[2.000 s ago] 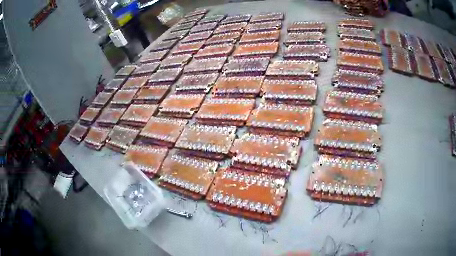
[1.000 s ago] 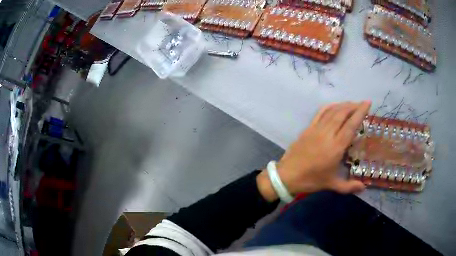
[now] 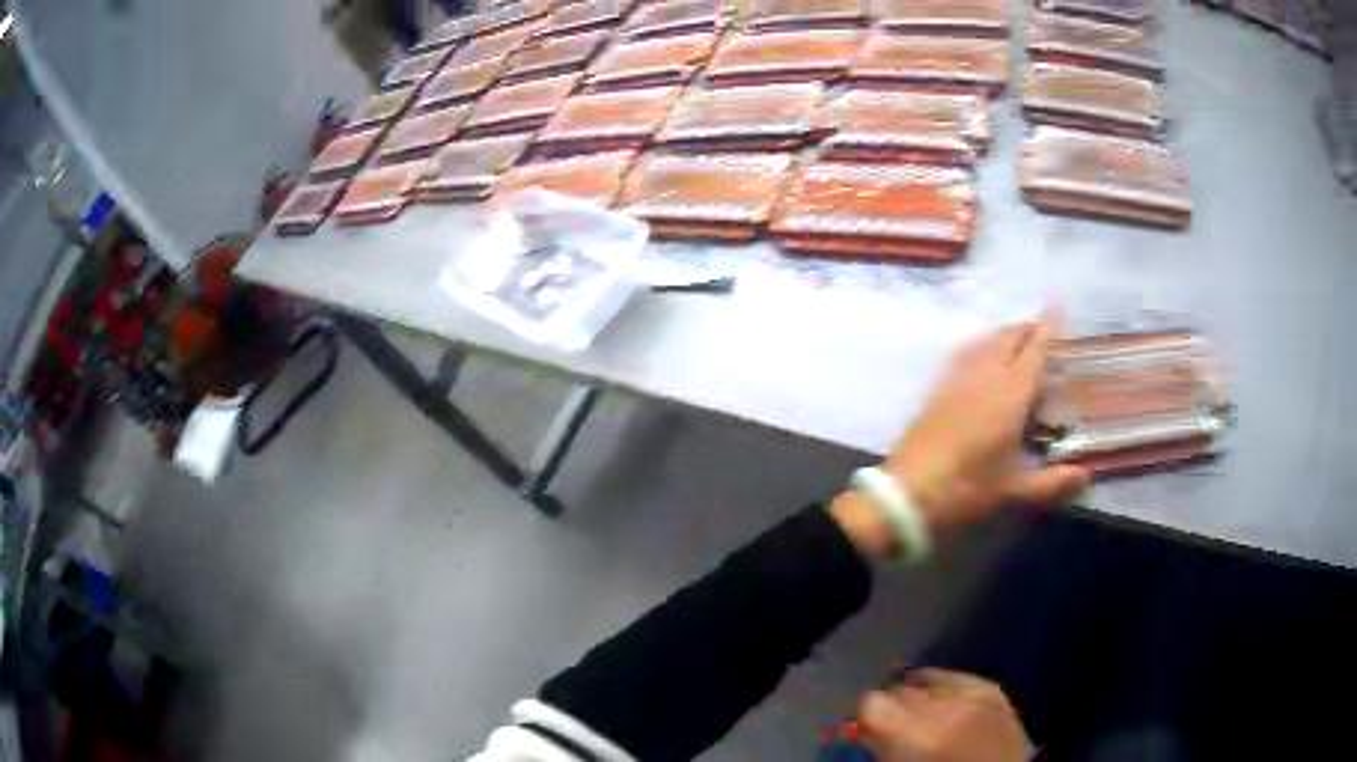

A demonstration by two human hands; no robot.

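Observation:
A reddish-brown fixture plate (image 3: pixel 1131 390) lies near the table's front edge, blurred, with pale metal parts in rows along its long sides. My left hand (image 3: pixel 990 424), with a pale bangle and black sleeve, spans the plate's left end, fingers at the far corner and thumb at the near corner. The plate's left edge is partly hidden by it. My right hand (image 3: pixel 945 718) is low at the bottom edge, partly cut off, with fingers curled. Small red spots show beside its fingers; whether it holds something cannot be told.
Columns of similar plates (image 3: pixel 878 206) cover the table's far side. A clear plastic box (image 3: pixel 548 271) with silver bits stands at the near left table edge. A dark, thin metal pin (image 3: pixel 692 285) lies beside it. Table legs and grey floor show below left. A white object (image 3: pixel 209 435) is further left.
The view has tilted up from one second ago, showing more plate columns. My left hand stays at the plate's left end. My right hand has come into view at the bottom.

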